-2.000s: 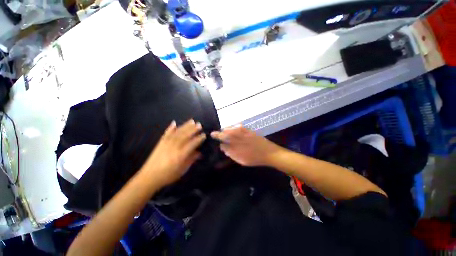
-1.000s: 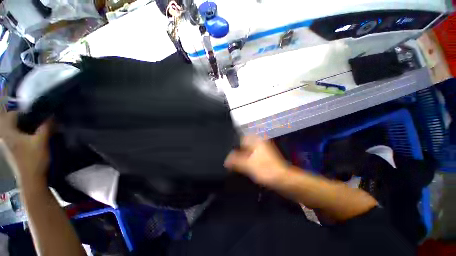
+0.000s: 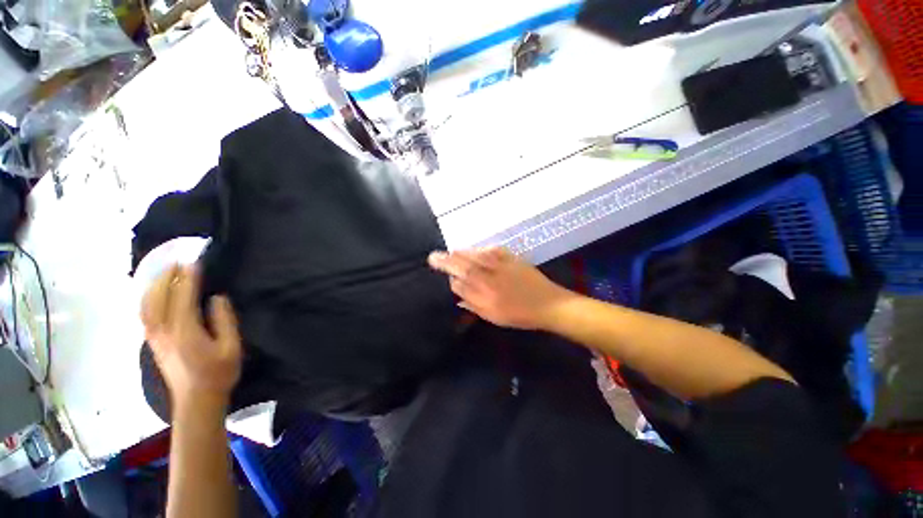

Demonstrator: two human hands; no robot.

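Observation:
A black garment (image 3: 324, 243) lies spread on the table left of and below the presser foot (image 3: 420, 152), hanging over the front edge toward my lap. A white piece (image 3: 174, 253) shows at its left side, partly under my fingers. My left hand (image 3: 192, 334) lies on the garment's left part, thumb apart from the fingers. My right hand (image 3: 501, 288) rests on the garment's right edge near the table front, fingers stretched out; its thumb is hard to see. A small white patch (image 3: 255, 423) shows at the lower edge.
The white sewing machine (image 3: 607, 61) stands behind. Thread snips (image 3: 638, 149) and a black flat object (image 3: 744, 93) lie right, behind the ruler strip (image 3: 607, 202). A blue crate (image 3: 810, 202) holds dark cloth lower right; another (image 3: 258, 476) is lower left. Clear bags (image 3: 76, 46) are upper left.
My left hand swung out to the far left, lifting and turning the cloth, then came back in and down onto it. The garment has settled flatter. My right hand stays near its right edge.

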